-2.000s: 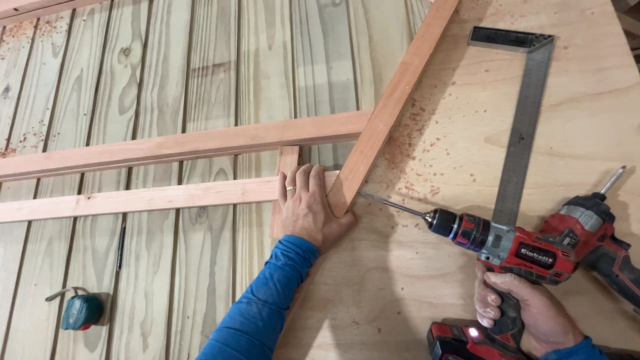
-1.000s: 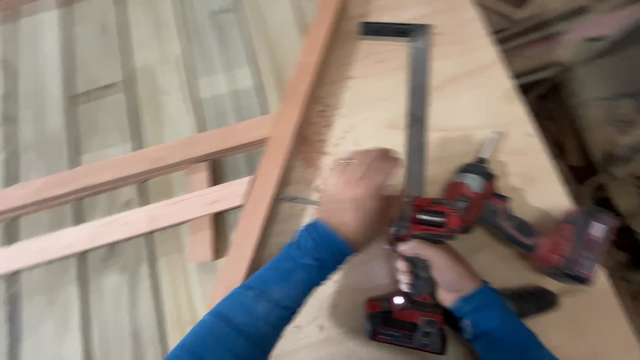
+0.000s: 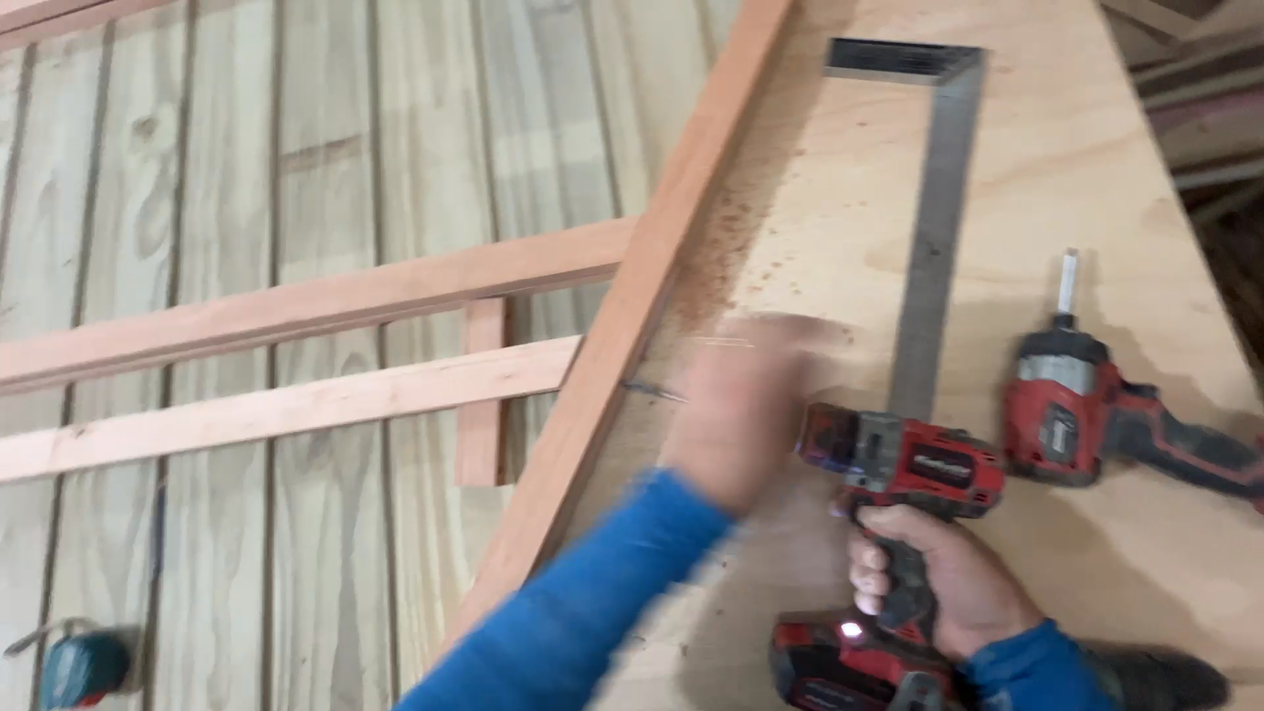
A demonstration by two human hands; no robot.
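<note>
My right hand (image 3: 953, 578) is wrapped around the grip of a red and black Einhell cordless drill (image 3: 913, 464), with its light on. The drill bit (image 3: 655, 392) points left, its tip at the edge of a slanted reddish wooden batten (image 3: 632, 306). My left hand (image 3: 746, 405), blurred, is at the front of the drill, over the bit and beside the chuck; whether it touches them or how its fingers stand is unclear. Two long battens, the upper (image 3: 326, 301) and the lower (image 3: 296, 405), run left from the slanted one, with a short wooden block (image 3: 484, 395) crossing between them.
A try square (image 3: 933, 237) lies on the plywood sheet (image 3: 1066, 178) above the drill. A red impact driver (image 3: 1062, 405) lies to the right. Sawdust (image 3: 726, 247) lies along the slanted batten. A teal tape measure (image 3: 84, 667) rests on grooved boards (image 3: 321, 553) at lower left.
My left hand has left the joint of the battens, where it was two seconds ago, and moved right to the front of the drill. My right hand still holds the drill.
</note>
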